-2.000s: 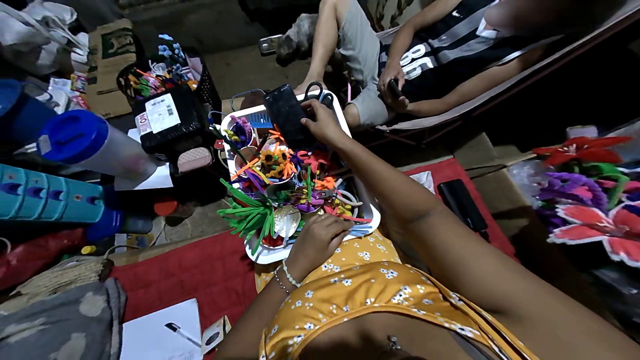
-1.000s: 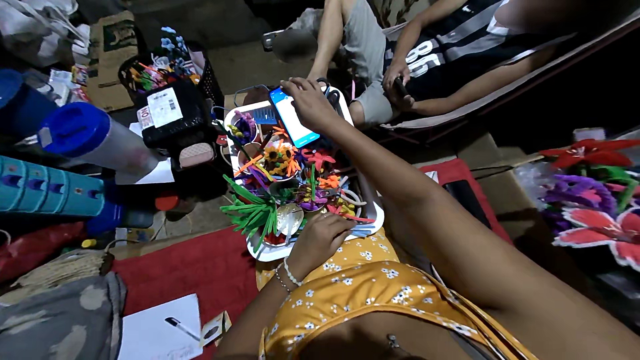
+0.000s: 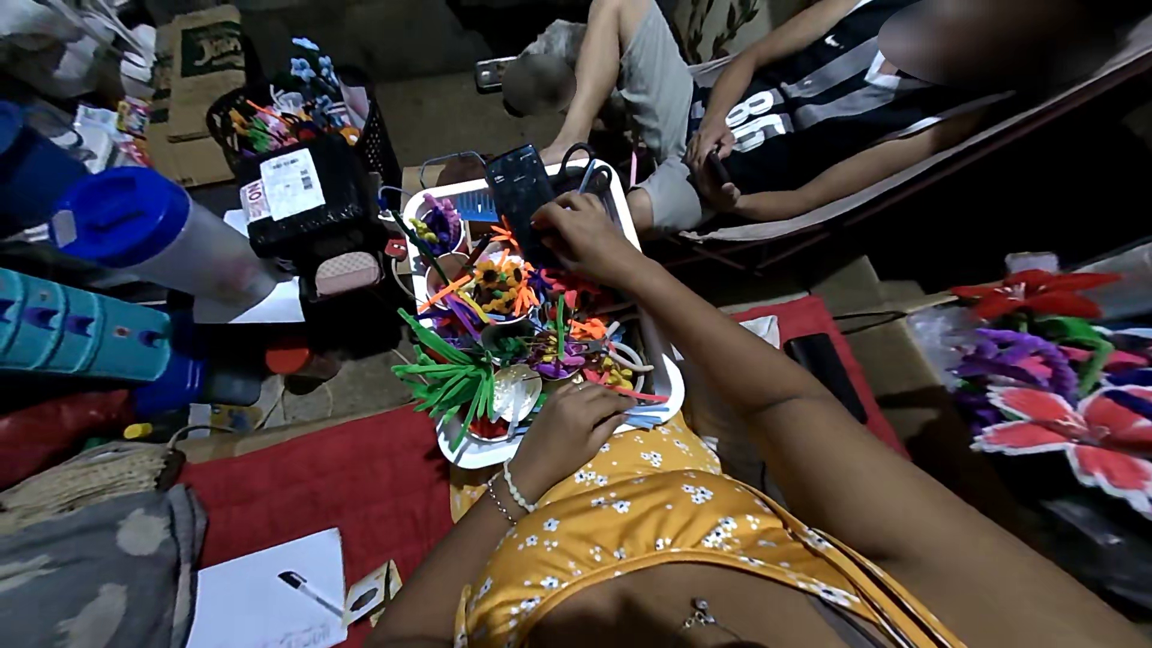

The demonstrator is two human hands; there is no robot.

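Note:
A white plastic tray (image 3: 673, 382) rests at my lap, filled with colourful pipe cleaners and small cups. My right hand (image 3: 589, 236) is at the near right side of a smartphone (image 3: 520, 193) with a dark screen, which lies over the tray's far part; whether the fingers grip it is unclear. Scissors with black handles (image 3: 578, 157) lie beside the phone. My left hand (image 3: 576, 423) rests on the tray's near edge, close to light blue strips (image 3: 650, 416) and a round silvery disc (image 3: 517, 392); its fingertips are partly hidden. Green pipe cleaners (image 3: 445, 378) fan out at the left.
A person in a striped jersey (image 3: 828, 85) reclines beyond the tray. At left are a black taped parcel (image 3: 342, 211), a blue-lidded container (image 3: 121, 216) and teal drawers (image 3: 81, 324). Paper with a pen (image 3: 270, 603) lies on a red mat (image 3: 270, 477). Fuzzy flowers (image 3: 1089, 427) stand at right.
The phone's screen was lit one second ago and is dark now. My right hand has moved a little down from the phone's top. My left hand has stayed on the tray's near edge.

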